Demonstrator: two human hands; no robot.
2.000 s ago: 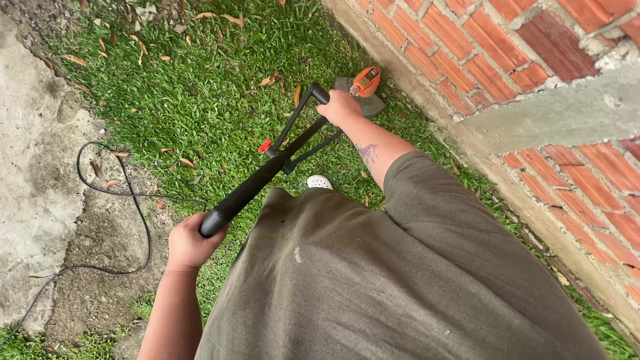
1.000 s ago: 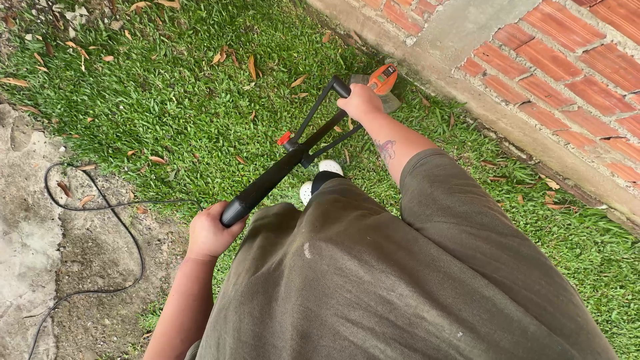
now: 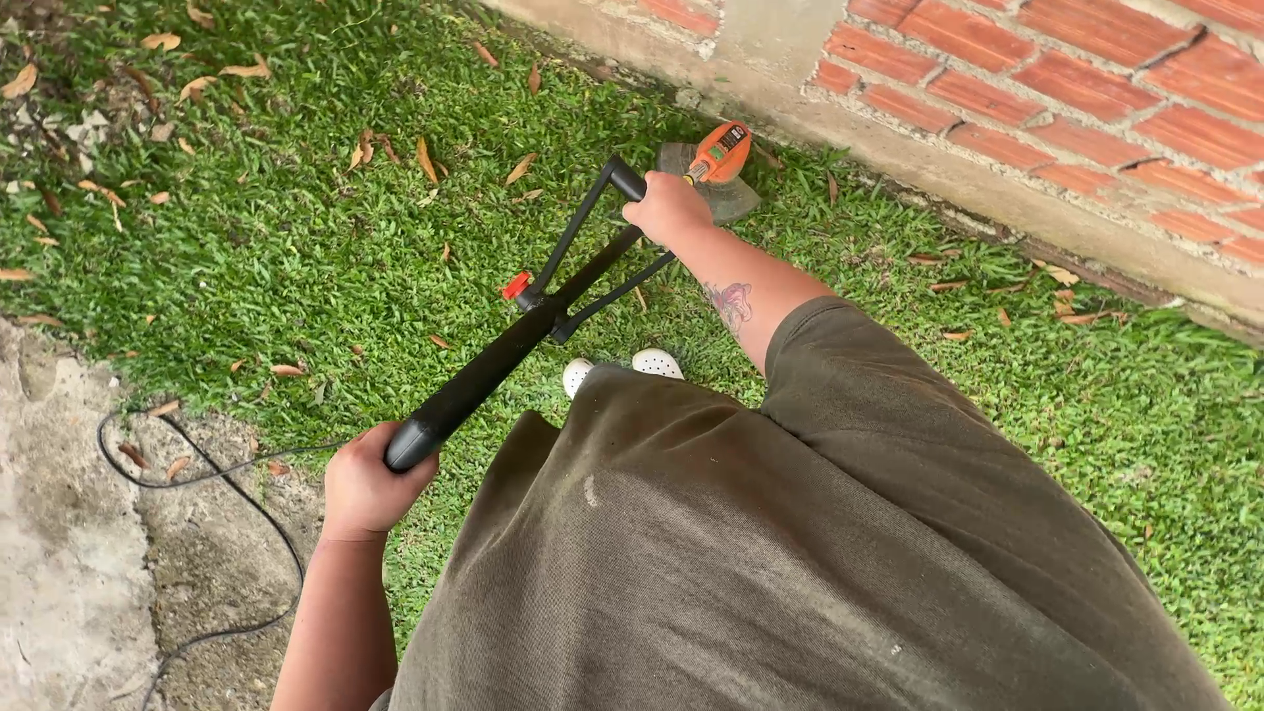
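An electric string trimmer with a black shaft runs slantwise in front of me. My left hand is closed around its rear handle, at the lower left; the trigger is hidden. With my right hand I grip the black loop-shaped front handle near its far bar. A red knob sits where that handle joins the shaft. Beyond my right hand, the orange motor head and its translucent guard are low over the grass beside the wall; the cutting line cannot be seen.
A brick wall with a concrete base borders the grass at the upper right. A black cable curls over rough concrete at the left. Dry leaves lie about. My white clogs stand on the grass.
Both white clogs show now, where two seconds ago only one did. Both hands keep their hold on the trimmer. The view has shifted along the wall.
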